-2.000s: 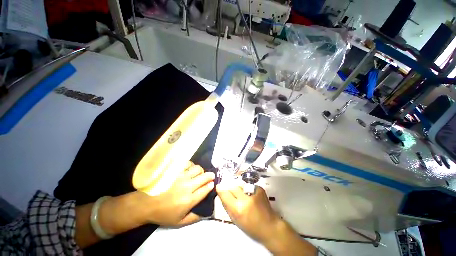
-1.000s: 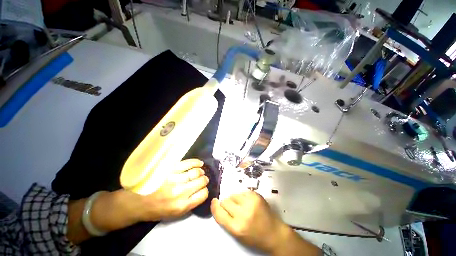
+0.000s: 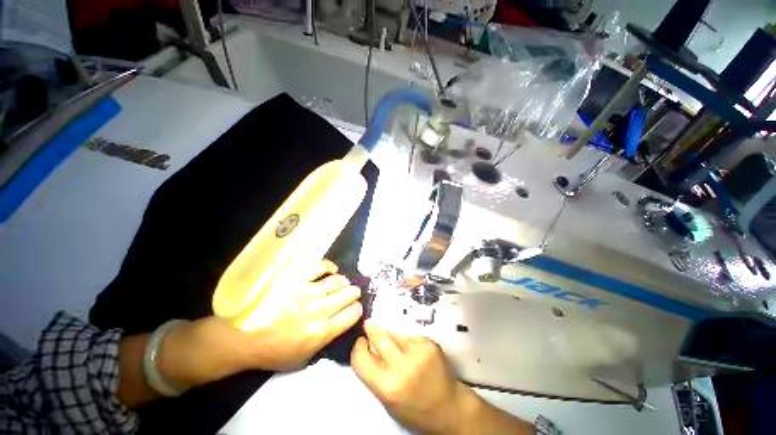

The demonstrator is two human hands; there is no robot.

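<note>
The black fabric [image 3: 204, 204] lies flat on the white table, left of the needle area, with its right edge at the presser foot [image 3: 385, 279]. My left hand [image 3: 306, 319] rests on the fabric with bent fingers, partly under the glowing lamp [image 3: 293, 229]. My right hand [image 3: 408, 374] is just below the presser foot, its thumb and fingertips close together at the fabric's edge. Glare hides whether the right fingertips pinch the cloth. The white sewing machine head [image 3: 510, 340] stands to the right.
A blue strip [image 3: 59, 157] and a short patterned strip [image 3: 128, 154] lie on the table at left. A crumpled clear plastic bag [image 3: 532, 81] is behind the machine head. A blue rack [image 3: 706, 93] with dark thread cones stands at upper right.
Since two seconds ago, my right hand has moved down and slightly left, away from the presser foot. My left hand stays on the fabric, with only a slight shift. The view has shifted a little.
</note>
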